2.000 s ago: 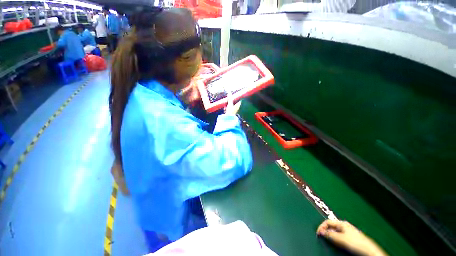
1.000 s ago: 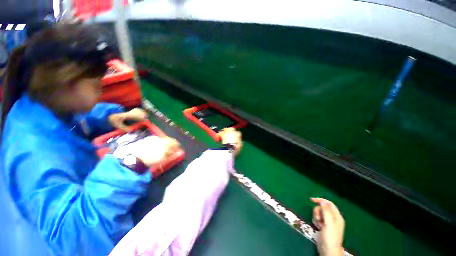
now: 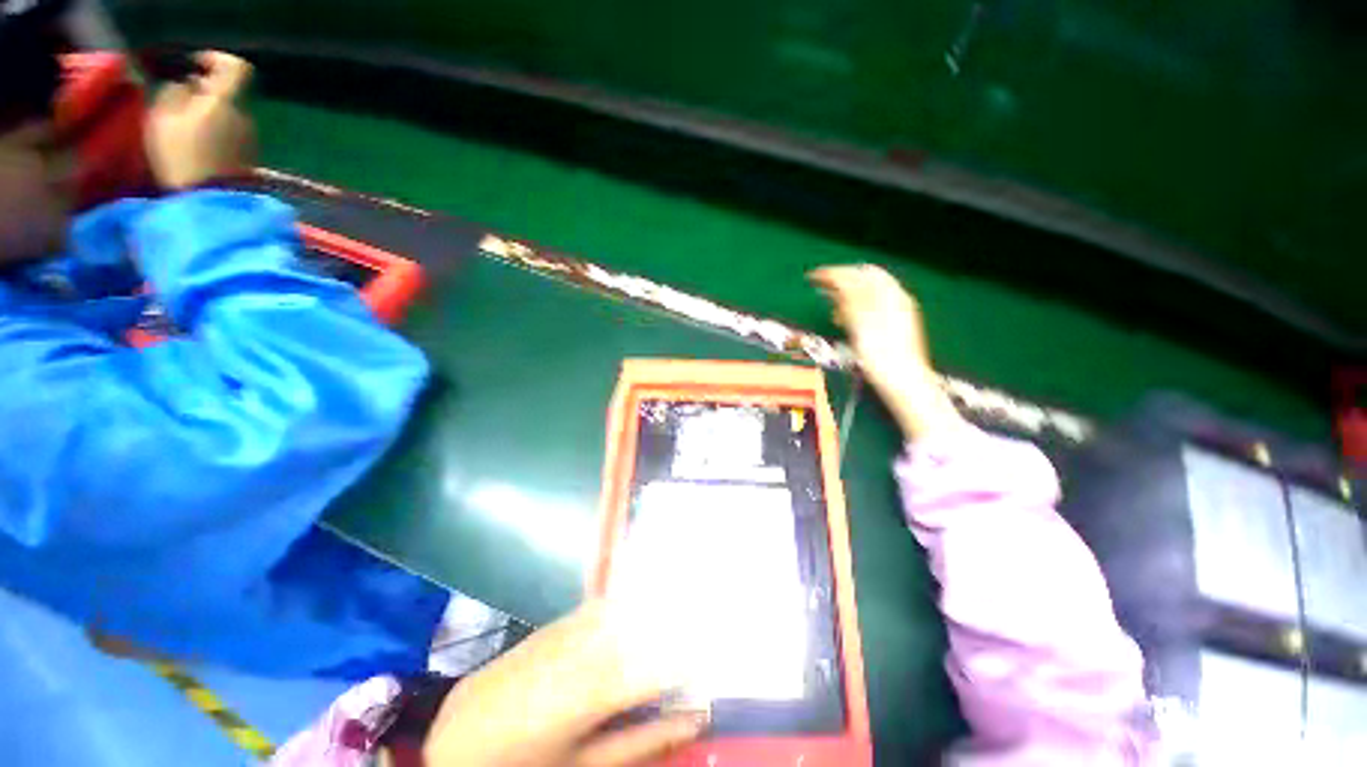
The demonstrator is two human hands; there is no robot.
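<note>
An open-backed tablet unit [image 3: 727,570] sits in its red-orange frame [image 3: 850,599] on the dark green bench in front of me. A large silver-white plate fills most of it, and a dark detailed strip shows at its top end. My left hand [image 3: 562,697] lies over the frame's lower left corner, fingers on or over it; its grip underneath is hidden. A dark red band is on that wrist. My right hand [image 3: 882,322] is over the bench's chipped edge strip [image 3: 705,310], right of the frame's top, fingers partly bent, with nothing visible in it.
A coworker in a blue smock [image 3: 225,375] is close on the left, with another red frame [image 3: 393,288] partly behind the sleeve. The green conveyor belt [image 3: 660,240] runs beyond the edge strip. Grey-white shiny parts in dark holders [image 3: 1241,525] stand at the right.
My left hand has come back from the frame on the belt, and a red-framed tablet now lies before me. The view has turned right and down. The coworker's hand has moved up towards the belt.
</note>
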